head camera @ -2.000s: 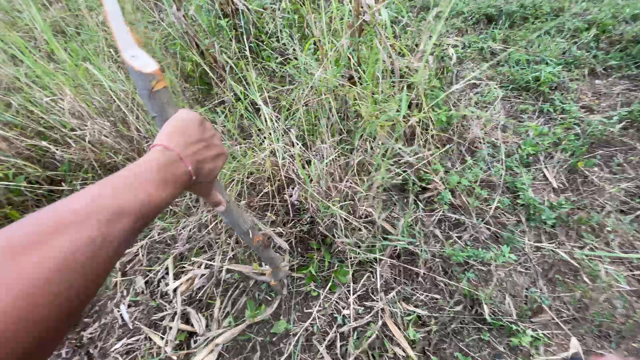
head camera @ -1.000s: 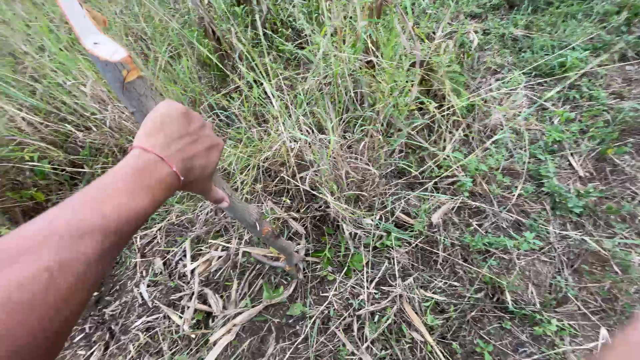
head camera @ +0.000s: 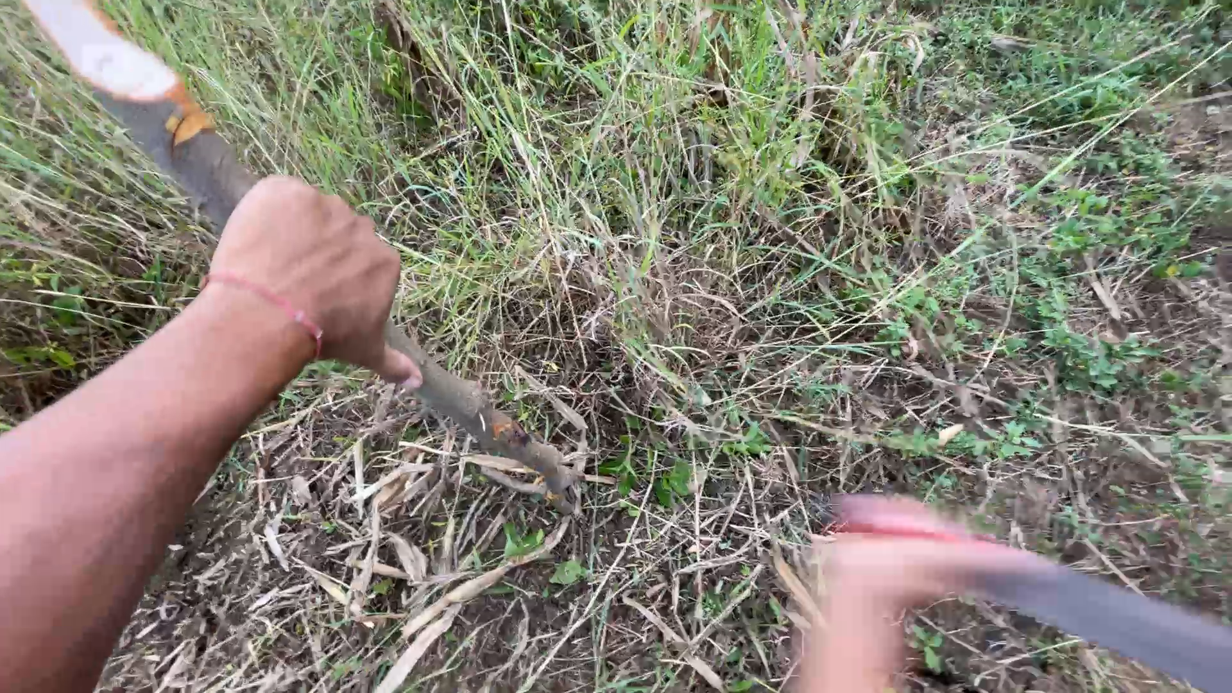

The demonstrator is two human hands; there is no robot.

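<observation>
My left hand [head camera: 303,269], with a thin red cord at its wrist, grips a grey-barked branch [head camera: 472,404]. The branch slants from the upper left down to the ground, its lower end touching the dry litter. Above my hand the bark is cut away, showing pale wood [head camera: 120,67] and an orange flap of bark. At the lower right my right hand [head camera: 876,568], blurred by motion, is closed on the red handle of a bladed tool. The tool's long grey blade [head camera: 1107,611] points right and runs out of view; its exact kind is unclear.
Tall green and dry grass [head camera: 616,144] stands behind and left of the branch. Dry stalks and leaf litter [head camera: 385,568] cover the soil near the branch's lower end. Low leafy weeds [head camera: 1088,356] grow at the right.
My right hand has come into fuller view from the lower right edge, now showing the bladed tool. My left hand keeps its hold on the branch.
</observation>
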